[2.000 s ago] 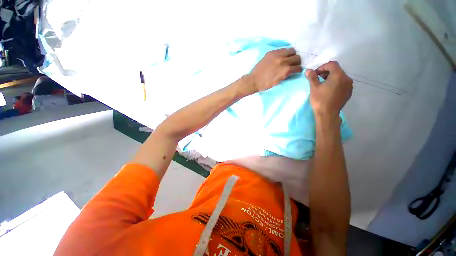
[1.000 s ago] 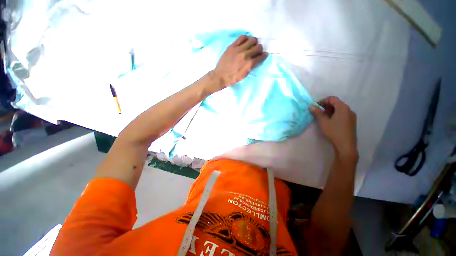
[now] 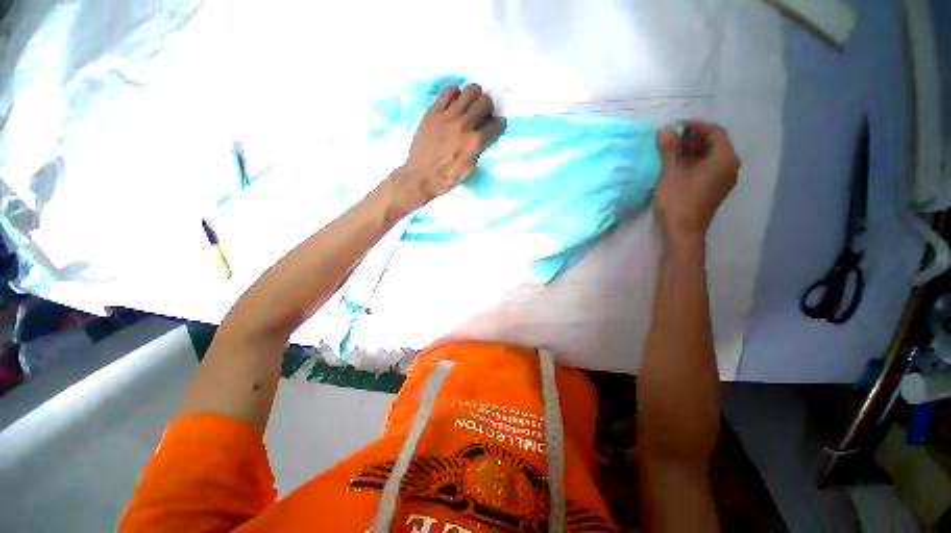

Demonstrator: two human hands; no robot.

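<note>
A light-blue garment lies partly spread on the large white sheet, its upper edge close beside faint ruled lines. My left hand presses on the garment's upper left part with curled fingers; whether it grips the cloth is hidden. My right hand pinches the garment's right end between thumb and fingers, near the right end of the lines. A yellow pen with a black tip lies on the sheet at the left. A tape measure hangs over the orange shirt.
Black shears lie on the grey-blue table top at the right. A cream strip lies at the upper right and another long pale strip at the right edge. Scraps and green material sit below the table's front edge.
My right hand has pulled the garment's end out to the right and then up towards the lines, so the cloth is stretched sideways. The view has shifted to the right.
</note>
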